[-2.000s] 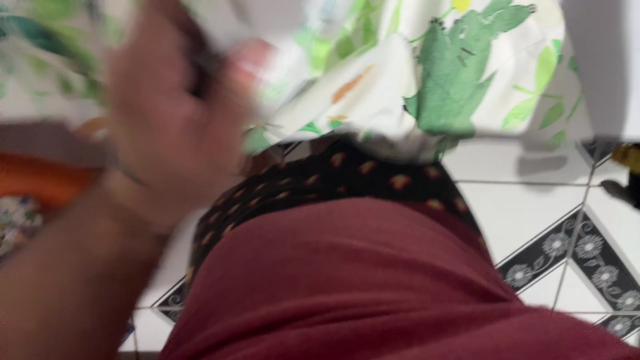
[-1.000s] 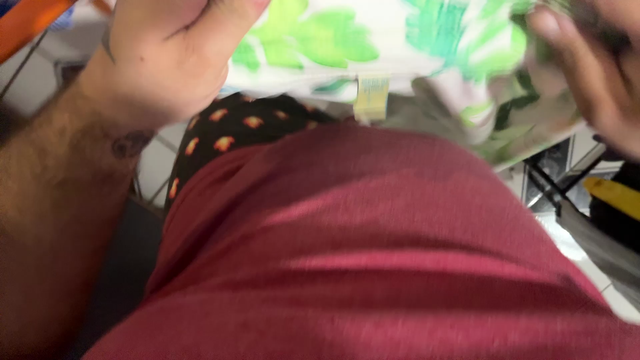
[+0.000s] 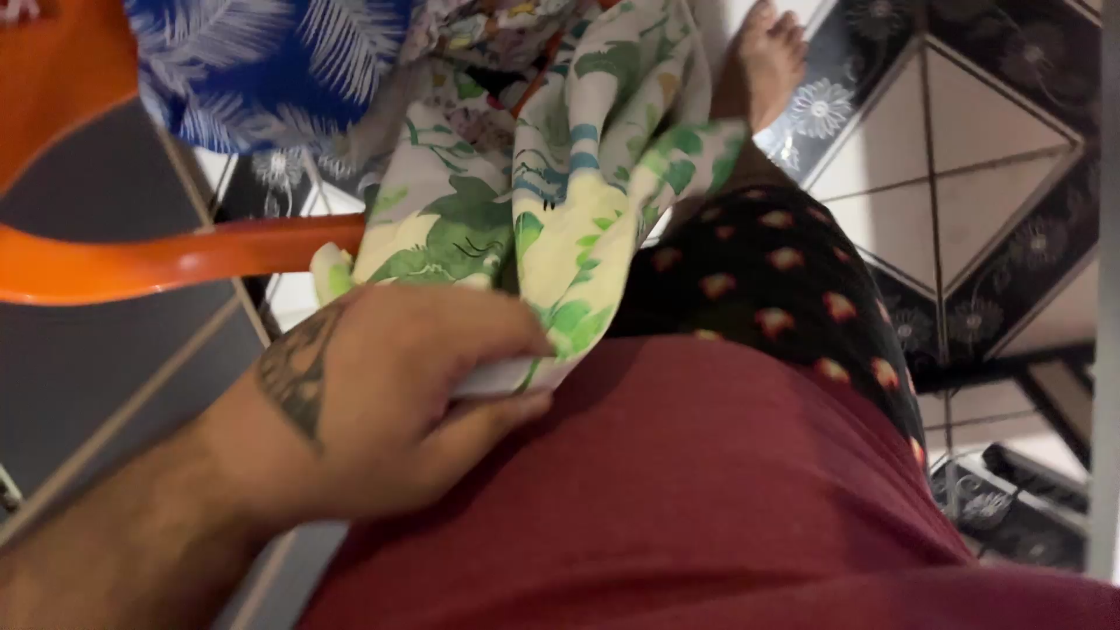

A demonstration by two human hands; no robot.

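Between its thumb and fingers my left hand [image 3: 394, 394] pinches the edge of a white cloth [image 3: 569, 219] printed with green leaves and cartoon dinosaurs. The cloth hangs in folds away from the hand, beside my lap. Beyond it lie a blue fabric with white leaf shapes [image 3: 262, 61] and a bunched patterned fabric [image 3: 481, 35], on or by an orange plastic piece. My right hand is out of the frame.
A curved orange plastic chair or holder [image 3: 157, 262] stands at the left over grey tiles. At the right are black and white floor tiles [image 3: 989, 122] and dark bars [image 3: 1041, 385]. My bare foot [image 3: 770, 61] is on the floor at the top.
A second ago both hands were at the printed cloth; now only my left hand is seen holding it, and the right has left the frame. The view has turned toward the left side.
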